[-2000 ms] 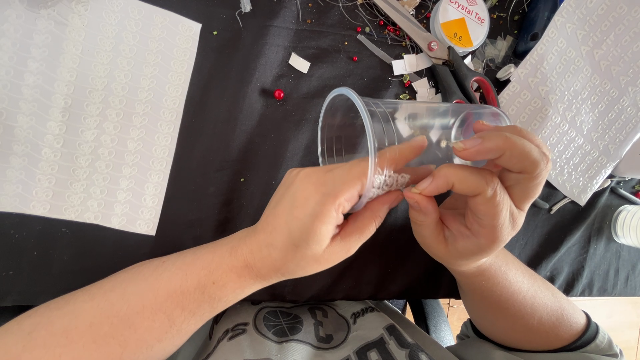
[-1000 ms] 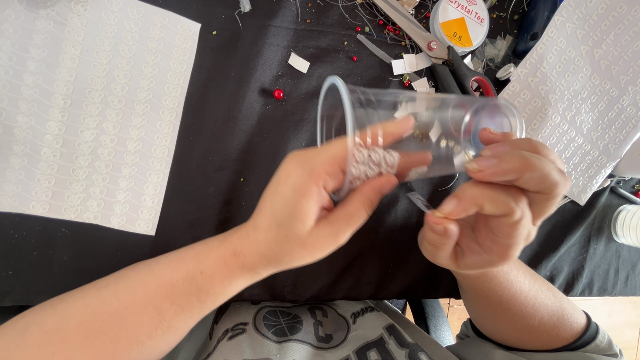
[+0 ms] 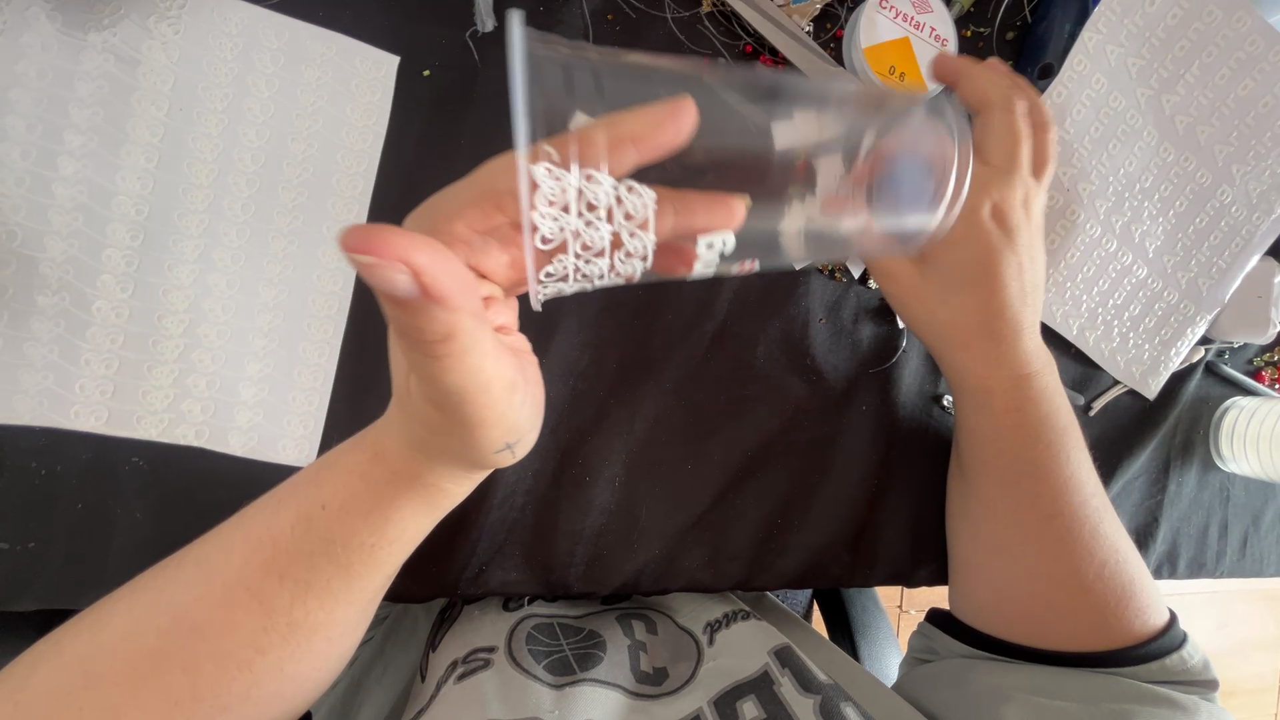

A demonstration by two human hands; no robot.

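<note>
A clear plastic cup (image 3: 760, 130) lies sideways in the air, its wide rim toward the left. White looped stickers (image 3: 595, 225) cover part of its wall near the rim, and a smaller piece of white lettering (image 3: 712, 252) shows nearer the middle. My right hand (image 3: 985, 210) grips the cup around its base; the fingers are partly hidden and slightly blurred. Behind the cup wall are the fingers of my left hand (image 3: 460, 270), spread, with the thumb apart outside the rim. Whether those fingers touch the cup is unclear.
A sheet of white looped stickers (image 3: 180, 230) lies at the left, a sheet of raised lettering (image 3: 1160, 190) at the right. At the top are a spool of clear cord (image 3: 900, 40), a scissor blade (image 3: 785, 35) and scattered beads. A stack of round containers (image 3: 1245, 438) stands at the right edge.
My right hand has moved from fingertips near the cup's lower side to a grip around its base. My left thumb has come off the stickered wall, and the left hand is more spread.
</note>
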